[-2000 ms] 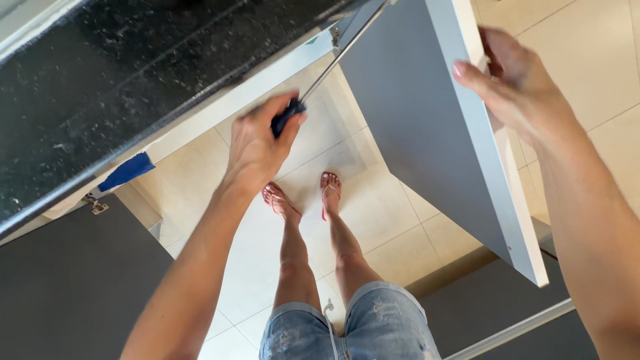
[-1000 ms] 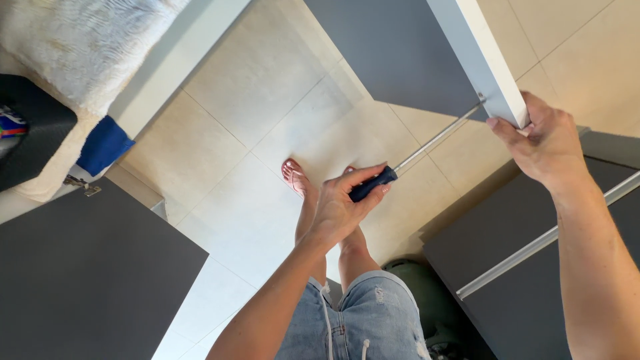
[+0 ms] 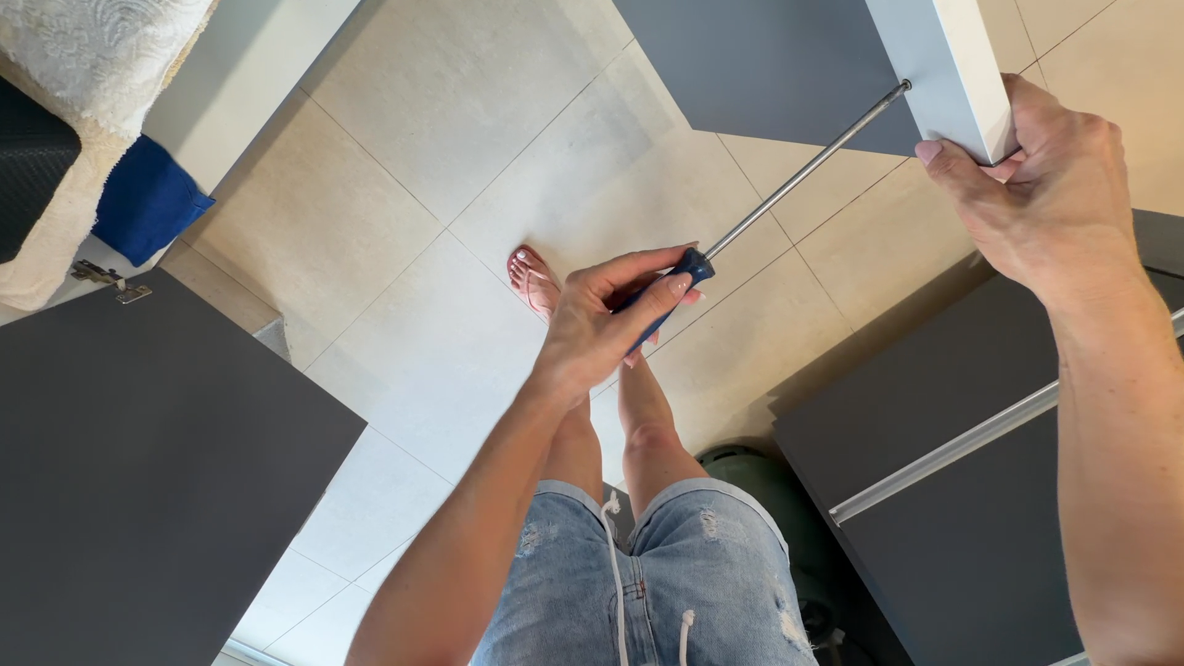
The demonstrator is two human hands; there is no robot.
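Observation:
My left hand [image 3: 615, 319] grips the dark blue handle of a long-shafted screwdriver [image 3: 805, 171]. The tip of its steel shaft meets the white edge strip of a grey panel [image 3: 777, 65], near the panel's lower corner. Around that same corner my right hand [image 3: 1050, 180] is closed, thumb on the near side and fingers behind the edge. Whether the tip sits in a screw head or a hole cannot be told.
A dark cabinet door [image 3: 157, 462] with a metal hinge [image 3: 111, 280] stands open at the left. Above it lie a blue cloth [image 3: 148, 199] and a cream towel [image 3: 102, 55]. Dark drawer fronts [image 3: 925, 407] with a metal rail are at the right, beside a green rounded container [image 3: 763, 499].
The screwdriver's tip, up by the panel's top two seconds ago, is now at its lower corner. My right hand has moved down the panel's edge to that corner. The view has shifted.

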